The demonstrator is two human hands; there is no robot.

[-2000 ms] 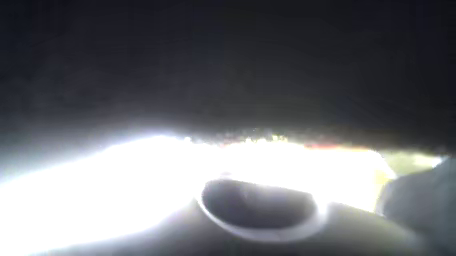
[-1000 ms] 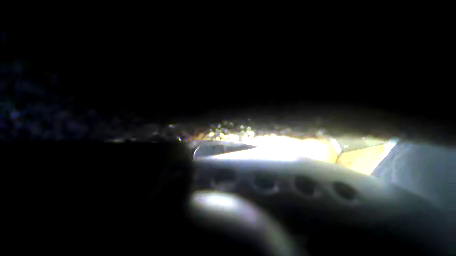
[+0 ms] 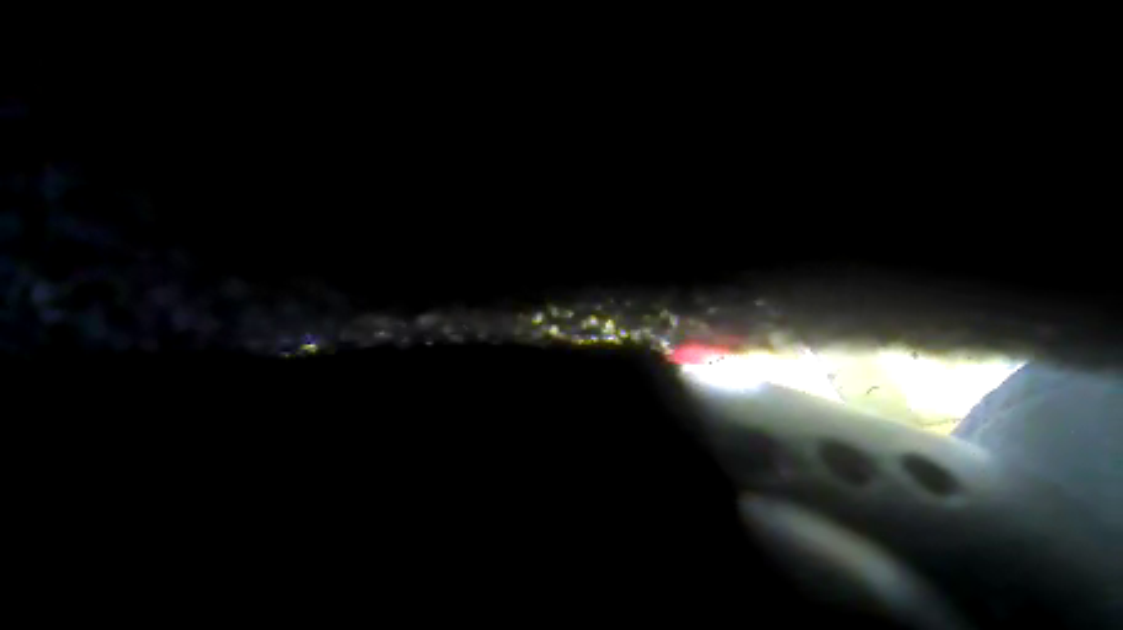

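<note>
A smooth, rounded grey body [image 3: 887,492], perhaps a camera housing, is very close to the lens at the lower right. It has a few dark oval holes and a pale curved rim below them. A black fuzzy mass [image 3: 517,295], perhaps cloth, fills the upper picture. A black shape [image 3: 370,492] covers the lower left; what it is cannot be told. Neither of my hands can be made out.
A narrow, washed-out bright gap [image 3: 881,382] shows between the dark mass and the grey body, with a small red patch [image 3: 704,352] at its left end. A grey-blue surface [image 3: 1059,431], perhaps cloth, is at the right edge.
The black shape at the lower left has spread to the right, covering more of the grey body and the bright gap. The holes appear further right. The red patch now shows.
</note>
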